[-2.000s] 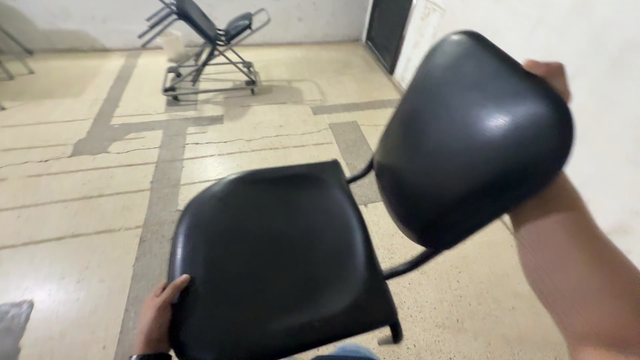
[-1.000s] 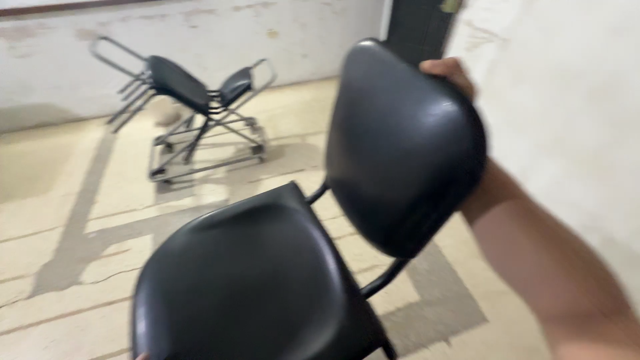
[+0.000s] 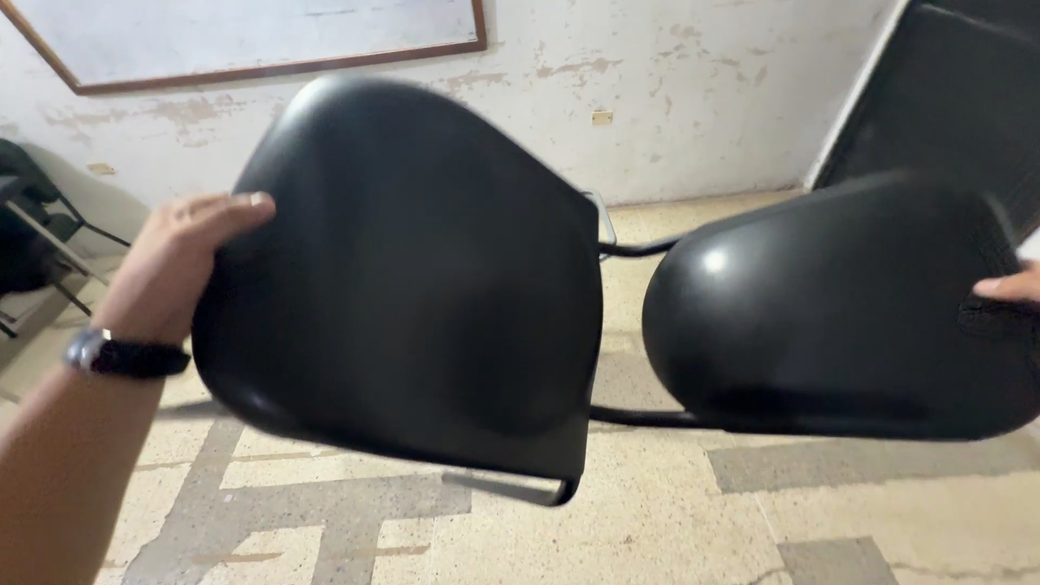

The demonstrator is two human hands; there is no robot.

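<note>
A black chair with a tubular metal frame is held up in front of me, its seat (image 3: 398,276) on the left and its backrest (image 3: 821,317) on the right. Two bent tubes join them. My left hand (image 3: 183,252), with a watch on the wrist, grips the front edge of the seat, thumb on top. At the right edge of the view my right hand (image 3: 1011,284) holds the far end of the backrest; only part of it shows. The chair's legs are mostly hidden behind the seat.
A whiteboard (image 3: 284,69) with a brown frame hangs on the peeling wall (image 3: 650,89). A dark door (image 3: 934,106) stands at the right. Other dark chairs (image 3: 49,219) are at the left edge. Patched tile floor (image 3: 634,512) lies below.
The chair has swung so that seat and backrest now lie side by side across the view. My left hand shows much more fully. The view has also turned and risen.
</note>
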